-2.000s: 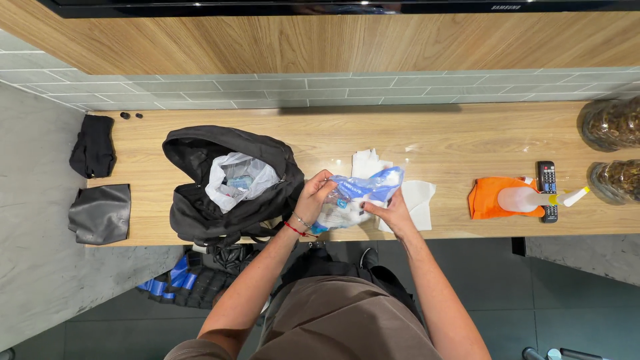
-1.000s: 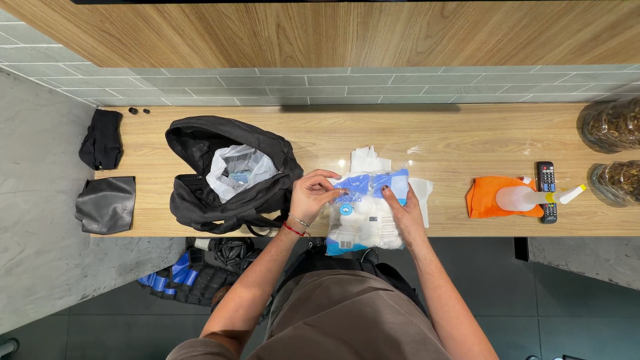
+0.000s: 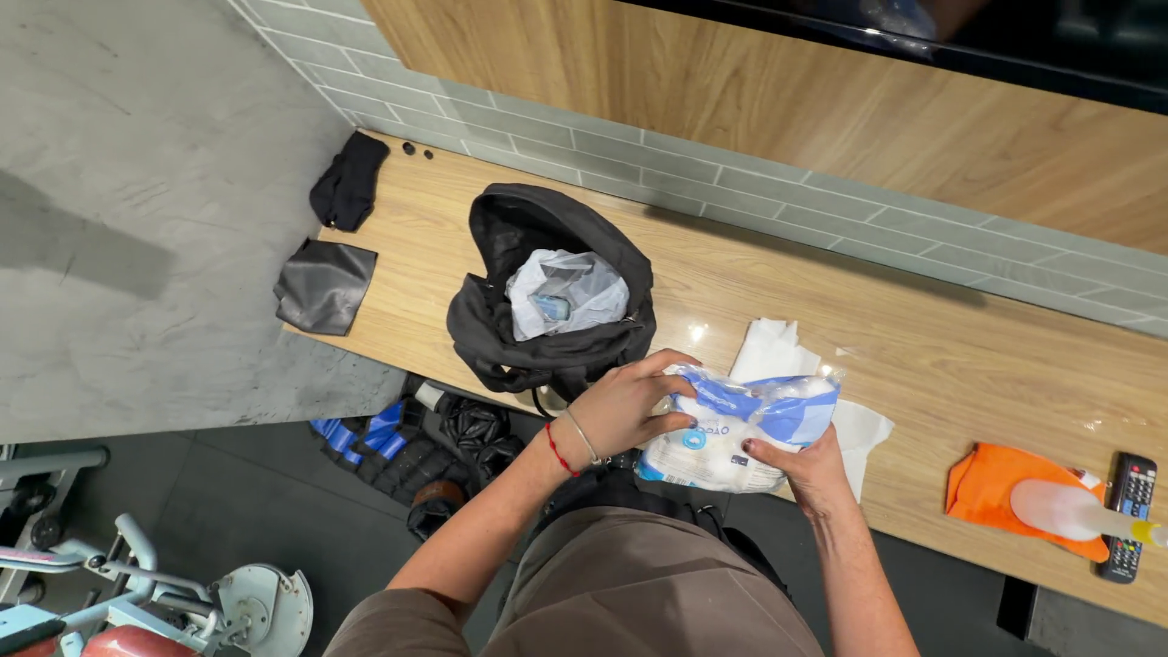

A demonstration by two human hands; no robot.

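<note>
Both my hands hold a clear and blue plastic package with soft white contents [image 3: 716,452] at the counter's front edge. My left hand [image 3: 630,406] grips its upper left side, and my right hand [image 3: 803,465] has its right side, thumb on the front. White paper sheets [image 3: 766,351] lie on the wooden counter behind and to the right of the package. To the left, an open black backpack [image 3: 584,219] has a white plastic bag [image 3: 593,306] inside, with a small bluish item in it.
An orange cloth [image 3: 981,484], a spray bottle [image 3: 1054,509] and a remote control [image 3: 1131,493] are at the right. Black cloth [image 3: 349,182] and a dark leather-like piece [image 3: 326,287] lie at the left end. Black and blue gear [image 3: 392,452] and gym equipment [image 3: 255,607] stand below.
The view has turned and shifted left. The package was held more upright and spread flat one second ago; now its top is folded and bunched between my hands.
</note>
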